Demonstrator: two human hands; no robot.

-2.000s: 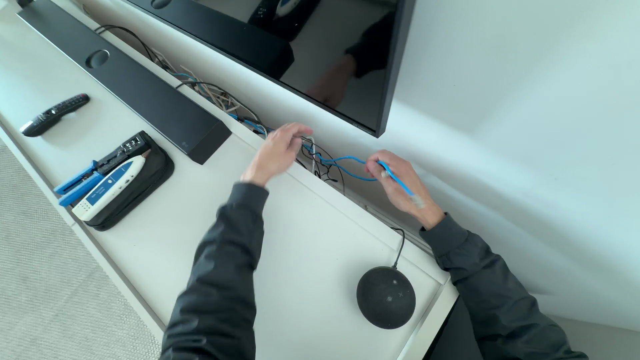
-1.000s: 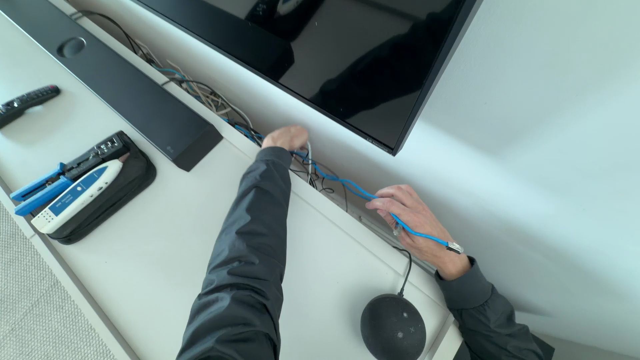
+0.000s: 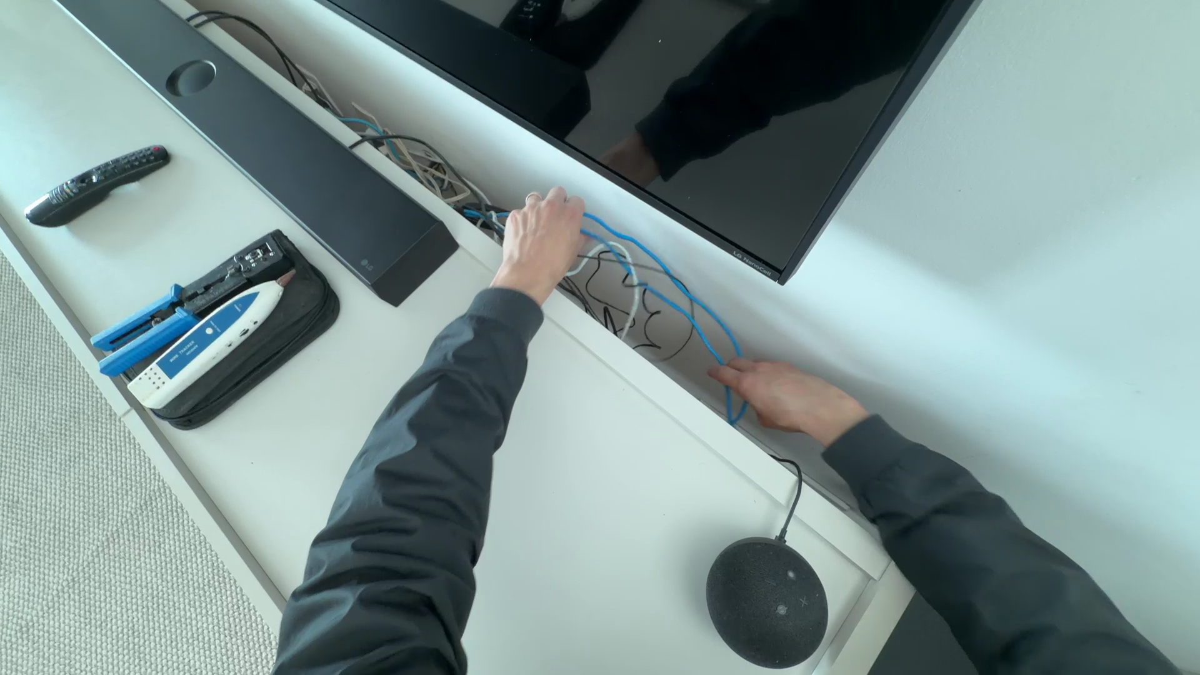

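A blue network cable [image 3: 656, 261] runs in a long loop over the gap between the white cabinet and the wall. At its left part my left hand [image 3: 546, 234] grips the cable with bent fingers, just above the cabinet's rear edge. My right hand [image 3: 787, 392] pinches the loop's lower right end between thumb and fingers; the cable's tip cannot be made out. Below the loop hang a white cable [image 3: 636, 298] and thin black wires [image 3: 614, 314]. More tangled cables [image 3: 427, 169] lie in the gap to the left of my left hand.
A television [image 3: 750, 141] overhangs the gap. On the cabinet top [image 3: 581, 525] lie a soundbar [image 3: 281, 159], a remote control [image 3: 98, 185], a blue-handled crimping tool [image 3: 187, 309], a white cable tester [image 3: 211, 345] on a black zip case [image 3: 309, 323], and a round black smart speaker [image 3: 767, 602].
The blue cable's end lay over my right hand a second ago; now a loop of cable hangs at its fingertips, lower in the gap. My left hand stays by the rear edge.
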